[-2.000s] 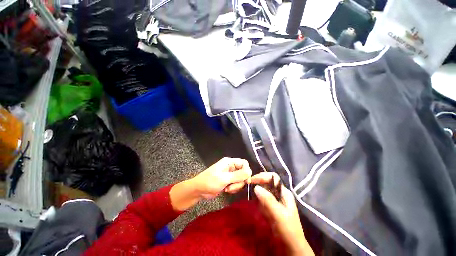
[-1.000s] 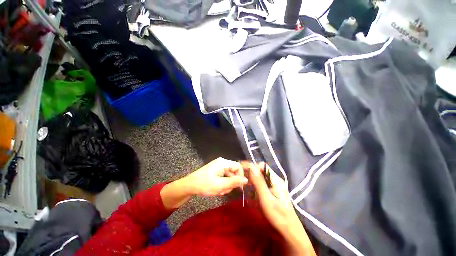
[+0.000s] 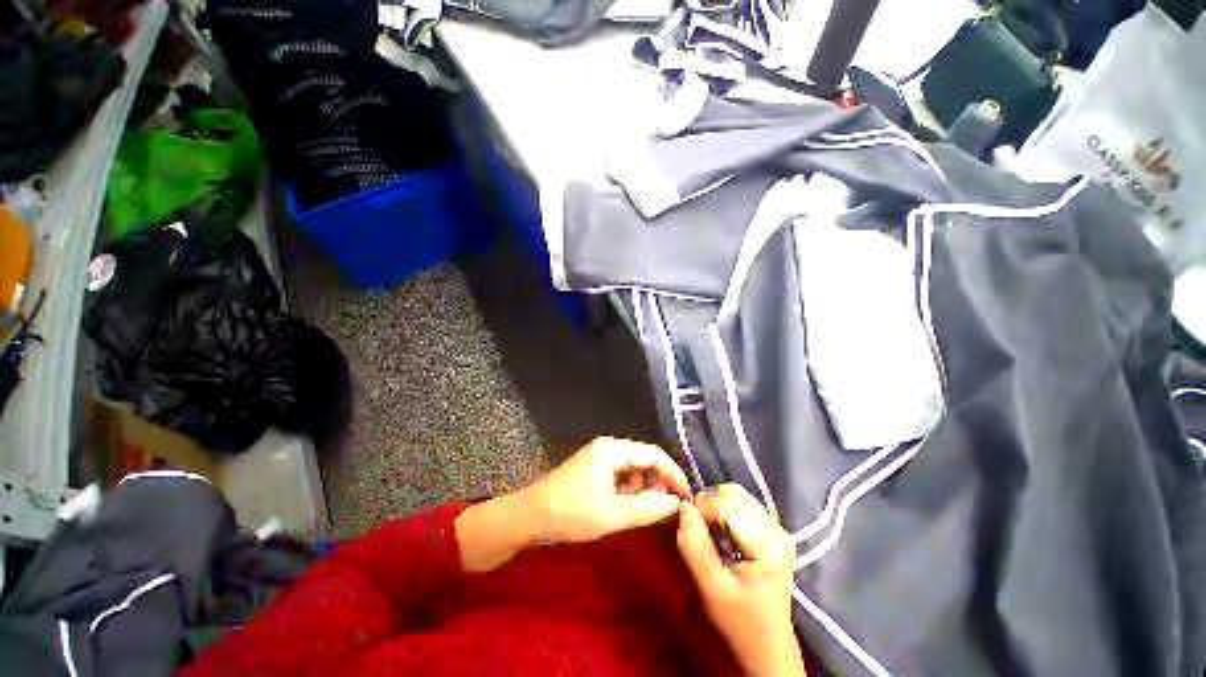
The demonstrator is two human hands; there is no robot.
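The grey garment [image 3: 1032, 437] with white piping [image 3: 741, 410] lies on the table and reaches down beside my hands. A white panel [image 3: 870, 337] lies on it. My left hand [image 3: 602, 496] is at the garment's lower left edge, its thumb and forefinger brought together; what is between them is too small to tell. My right hand [image 3: 743, 562] touches the left fingertips and has a small dark tool, by its look the thread snips [image 3: 725, 540], within its curled fingers. Its blades are mostly hidden.
A blue bin [image 3: 384, 228] holding black bags stands at the left, with a green bag [image 3: 185, 165] and a black bag [image 3: 199, 331] beyond. More grey cloth [image 3: 132, 569] is at lower left. A dark upright post [image 3: 841, 42], a grey cone [image 3: 976, 126] and a printed bag [image 3: 1131, 146] are at the back.
Both hands have come together, fingertips meeting. The white thread that hung below my left fingers no longer shows. The view has shifted, so the garment sits slightly farther right and lower.
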